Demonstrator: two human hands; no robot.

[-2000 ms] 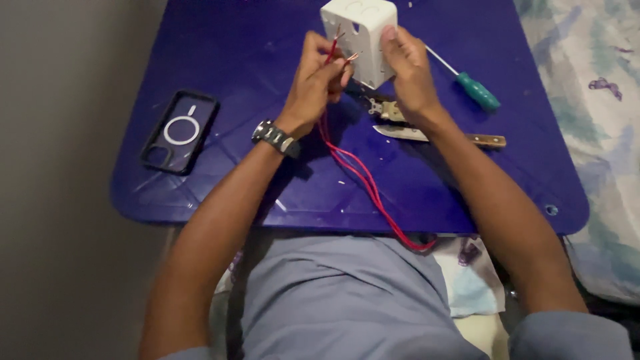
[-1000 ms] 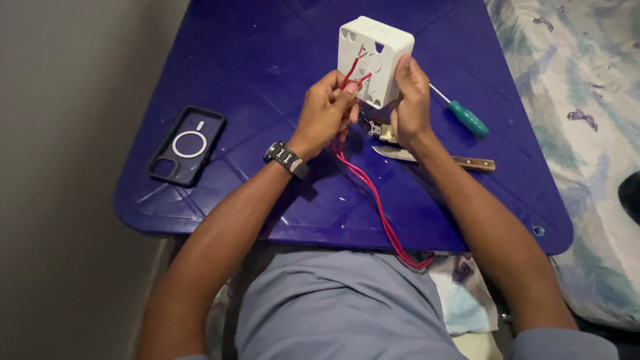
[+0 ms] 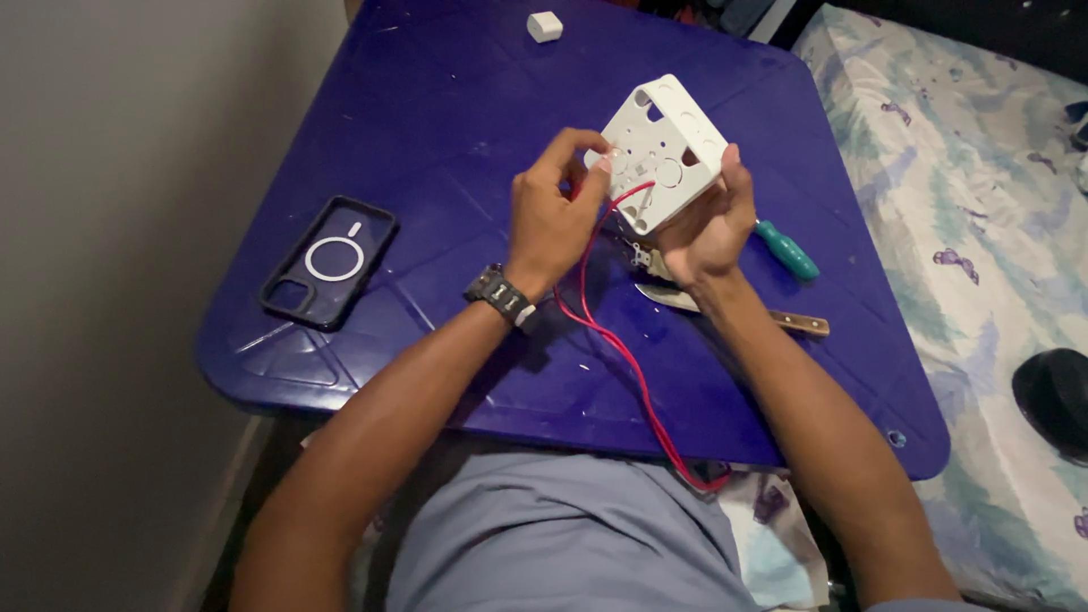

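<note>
A white plastic electrical back box [image 3: 659, 153] is tilted above the table, its back face with round knockouts turned up. My right hand [image 3: 714, 217] grips its right side from below. At its left edge, my left hand [image 3: 565, 204] has thumb and forefinger close together; whether they pinch a wire or the box edge is unclear. A red wire [image 3: 633, 365] rises past my left hand, and one end touches the back of the box near a knockout. A knife [image 3: 799, 323] and a small metal and cream fitting [image 3: 650, 259] lie under my right hand.
On the blue plastic table [image 3: 442, 195] lie a black-rimmed phone case [image 3: 331, 263] at left, a green-handled screwdriver [image 3: 786, 251] at right and a white plug adapter [image 3: 545, 26] at the far side. A wall stands left; a patterned bedsheet [image 3: 952, 229] with a black object [image 3: 1054, 404] is right.
The box has turned in my right hand. My left hand has moved to the box's left edge; one red wire end lies apart from my fingers, where both ends were near them before.
</note>
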